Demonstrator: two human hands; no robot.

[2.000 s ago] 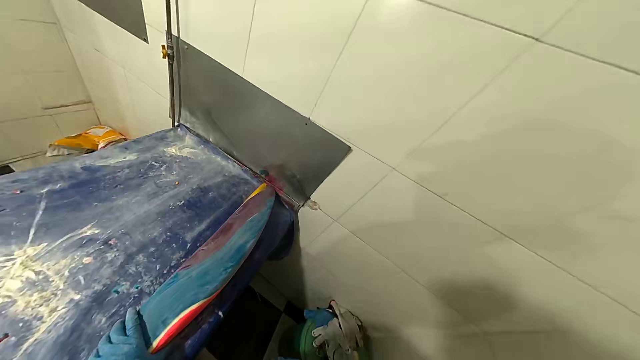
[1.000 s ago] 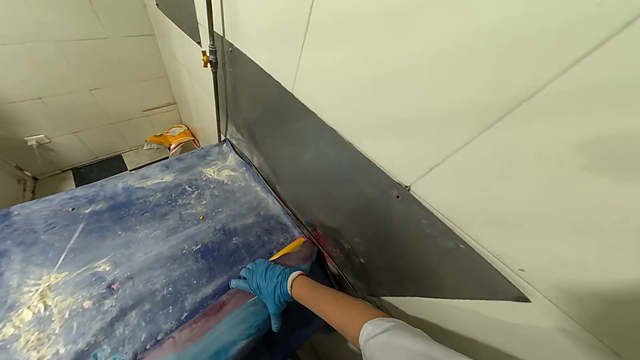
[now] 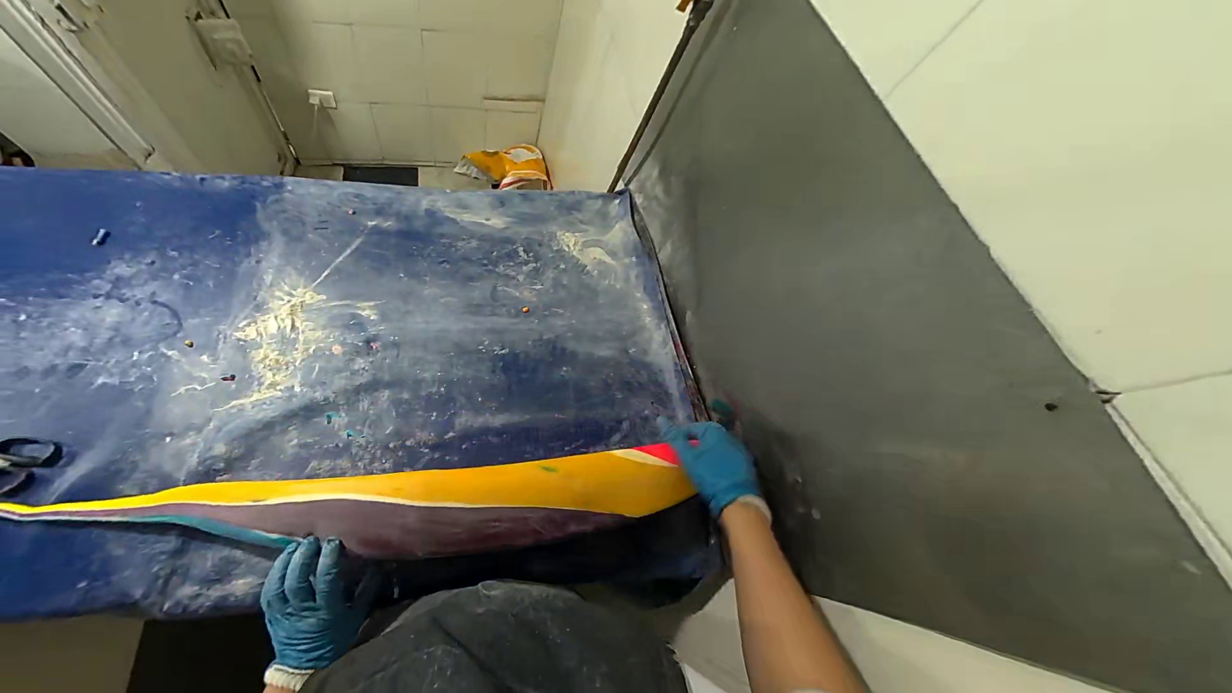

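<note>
A long strip of flexible sheet material [image 3: 452,489], banded yellow, purple and teal with a red tip, lies along the near edge of a table under a stained blue cover [image 3: 443,385]. My right hand [image 3: 717,464], in a blue glove, grips the strip's right end beside the grey wall panel. At the strip's lower edge, left of my body, is my left hand [image 3: 313,597], also gloved in blue; its fingertips rest at the edge, and whether they pinch it is unclear. White powdery residue and small bits are scattered on the cover.
The grey panel [image 3: 866,318] rises right beside the table. A dark pipe [image 3: 659,96] runs up the wall at the far corner. An orange and white bag [image 3: 515,166] lies beyond the far edge. Black loops [image 3: 29,452] lie at the left edge.
The view has swung left and shows more of the table. The strip's yellow band now faces up along the near edge. My left hand has come into view since one second ago.
</note>
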